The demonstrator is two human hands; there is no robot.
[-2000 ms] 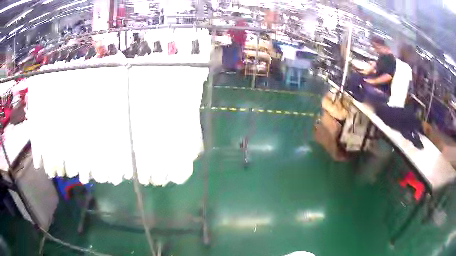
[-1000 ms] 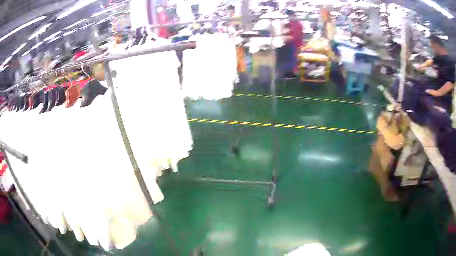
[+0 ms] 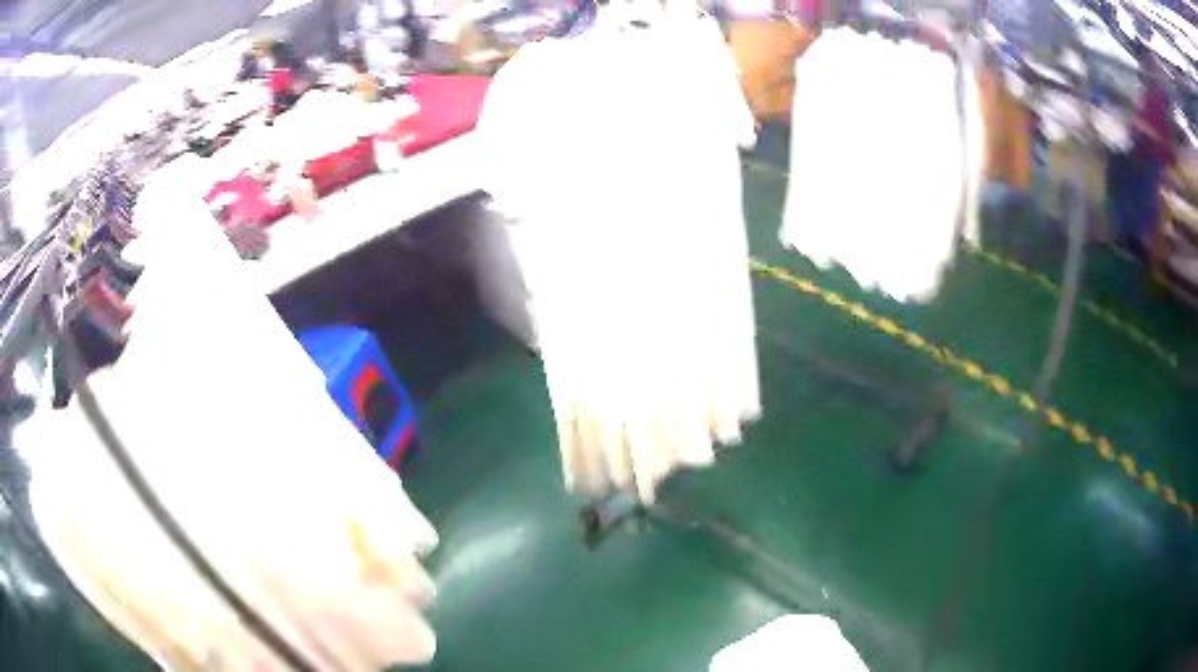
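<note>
Neither of my hands can be made out. White garments point(image 3: 237, 486) hang in a row at the left on a rail, with dark hangers at their tops. A second group of white garments point(image 3: 637, 250) hangs in the middle, washed out by glare. A third white group point(image 3: 874, 158) hangs farther back on the right. A white overexposed shape point(image 3: 791, 646) is cut off by the bottom edge; I cannot tell what it is.
A pale table point(image 3: 381, 210) with red cloth stands behind, dark beneath. A blue stool or box point(image 3: 355, 374) with red parts stands below it. A rail's wheeled foot point(image 3: 611, 515) is on the green floor. Yellow-black tape point(image 3: 920, 344) crosses the floor at right.
The view has swung left and moved in among the hanging garments. The seated person and the right-hand table have left the picture; the red-cloth table has come into view.
</note>
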